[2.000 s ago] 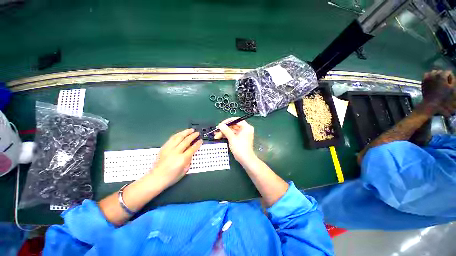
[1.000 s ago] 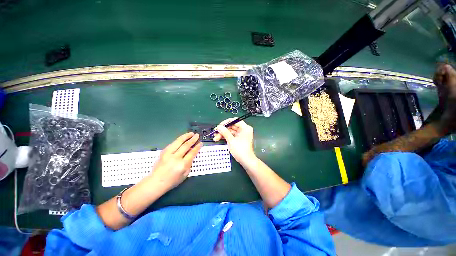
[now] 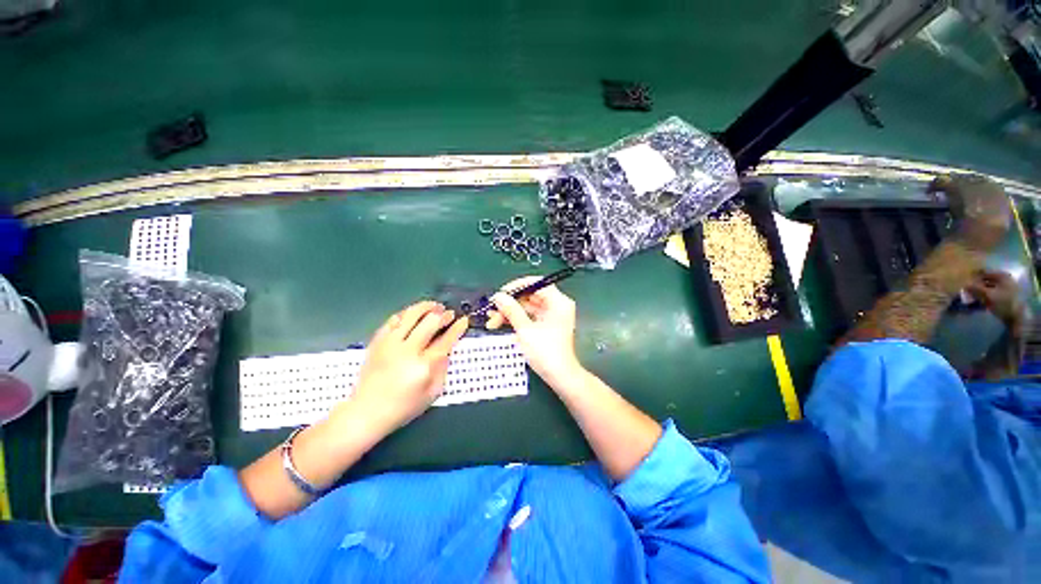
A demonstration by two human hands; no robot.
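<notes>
My right hand (image 3: 541,324) holds a thin black pen-like stick (image 3: 546,281), its lower end over a black plastic housing (image 3: 462,299). My left hand (image 3: 400,356) has its fingertips on the housing's left and near side, hiding part of it. The housing lies on the green bench just beyond a white sheet with rows of small black dots (image 3: 299,386). My left hand and wrist cover the middle of the sheet. Several loose dark rings (image 3: 514,241) lie beyond, beside the mouth of a clear bag of rings (image 3: 651,188).
A full zip-lock bag (image 3: 146,382) lies at left on a dotted strip, near a white fan (image 3: 23,354). A black tray of tan pieces (image 3: 740,268) and a compartment tray (image 3: 879,262) are at right, with a neighbour's arms. Housings (image 3: 627,96) lie on the belt beyond the rail.
The housings on the belt have shifted right. My left fingers have drawn in closer around the housing and the stick's tip. The neighbour's hands have moved over the compartment tray.
</notes>
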